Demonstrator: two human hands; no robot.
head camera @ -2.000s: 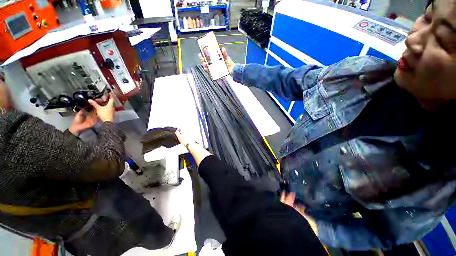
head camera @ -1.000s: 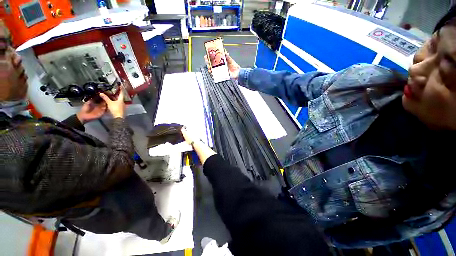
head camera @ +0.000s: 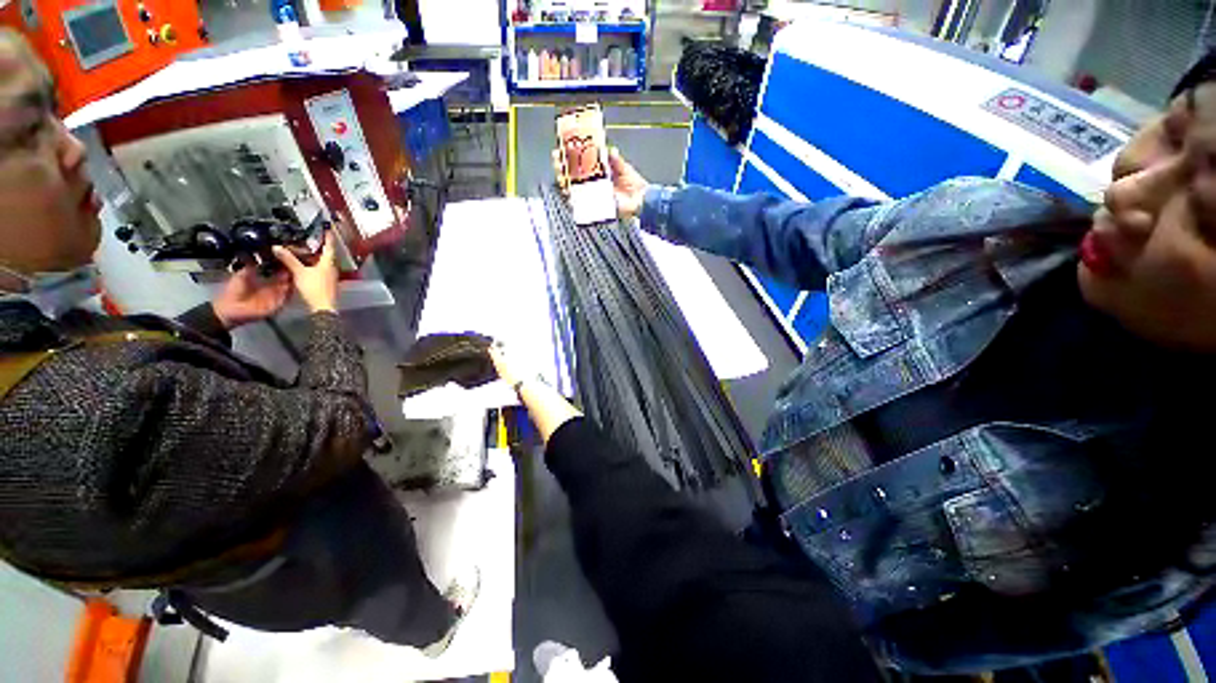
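A black-sleeved arm comes up from the bottom edge. I take its hand as my right hand [head camera: 518,370]; its fingers close on the right end of a dark brown-black strap bundle [head camera: 450,363] at the near end of the white worktable [head camera: 483,260]. The fingertips are small and blurred. My left hand is not in view. Beside my hand, many long black strips [head camera: 640,334] lie lengthwise on the table.
At left, an operator [head camera: 200,440] has both hands at the black rollers [head camera: 230,240] of the dark red machine [head camera: 350,174]. At right, a person in a denim jacket [head camera: 920,360] holds up a lit smartphone [head camera: 583,158]. A blue-and-white machine [head camera: 867,120] stands behind.
The view has shifted slightly, so the table and machine sit further right in the picture. The operator's head has come into view at left. My right hand stays at the bundle.
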